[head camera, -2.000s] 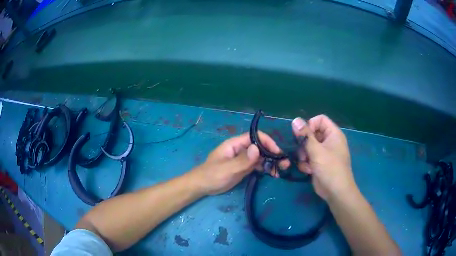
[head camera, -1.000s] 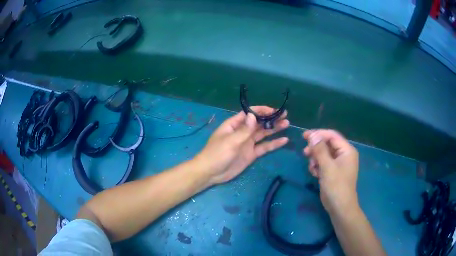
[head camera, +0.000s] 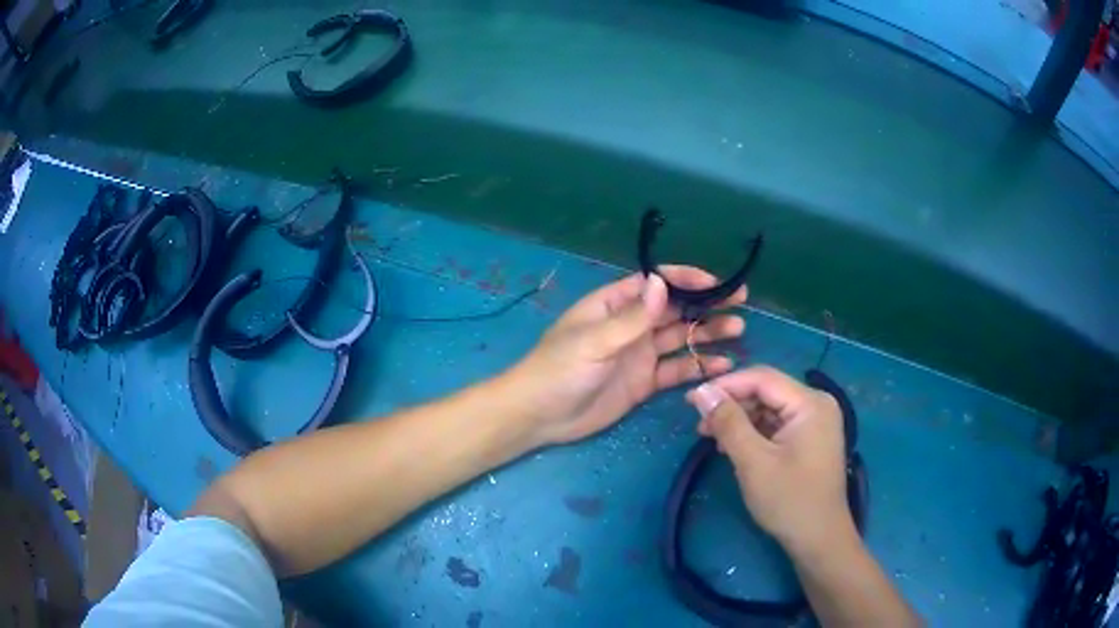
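My left hand point(head camera: 614, 344) holds a small black U-shaped yoke point(head camera: 706, 292) by its mid-curve, with both tips pointing up. A thin wire point(head camera: 695, 347) hangs from the yoke's hub. My right hand point(head camera: 779, 448) pinches the lower end of this wire between thumb and finger, just below my left fingers. A black headband point(head camera: 687, 558) lies on the bench under and beside my right hand, partly hidden by it.
Headbands with yokes point(head camera: 209, 380) and a headband stack point(head camera: 147, 270) lie at the bench's left. A yoke pile point(head camera: 1074, 552) is at the right edge. Another headband with a trailing wire point(head camera: 356, 86) lies on the green belt point(head camera: 552, 135) beyond the bench point(head camera: 515, 515).
My left hand has turned the yoke tips up. My right hand has moved down and left and now holds the wire under the hub. A headband has come into view on the belt at upper left.
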